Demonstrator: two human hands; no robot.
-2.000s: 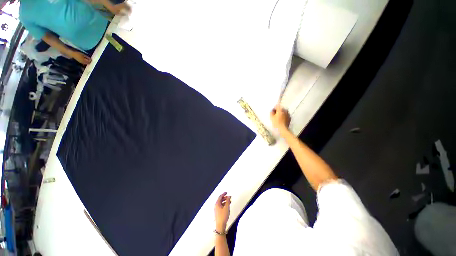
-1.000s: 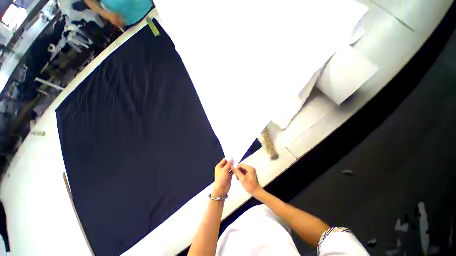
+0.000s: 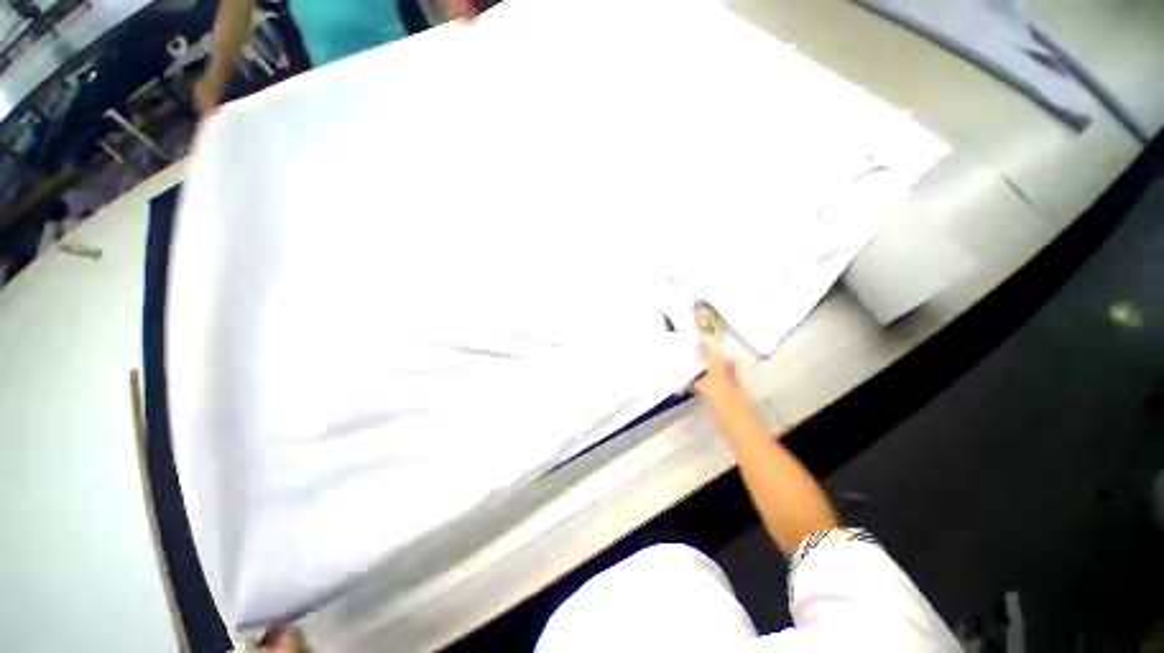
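Observation:
A white fabric ply (image 3: 421, 255) is stretched over the navy fabric ply (image 3: 158, 370), which shows as a strip along the left side and a thin sliver near the front. My left hand (image 3: 283, 638), blurred and cut off by the bottom edge, holds the white ply's near left corner. My right hand (image 3: 717, 373) grips the white ply's near edge beside a mottled cloth weight (image 3: 706, 322); its fingers are blurred. The weight is partly hidden.
A person in turquoise (image 3: 345, 26) stands opposite, one hand at the far left corner. A wooden stick (image 3: 151, 498) lies left of the navy ply. A small weight (image 3: 79, 251) lies far left. A stiff white sheet (image 3: 906, 262) lies right, grey-lilac fabric (image 3: 983, 45) at upper right.
The white ply has spread left over most of the navy ply. My hands have parted, left hand to the lower left, right hand toward the weight. The other person's hand has moved left.

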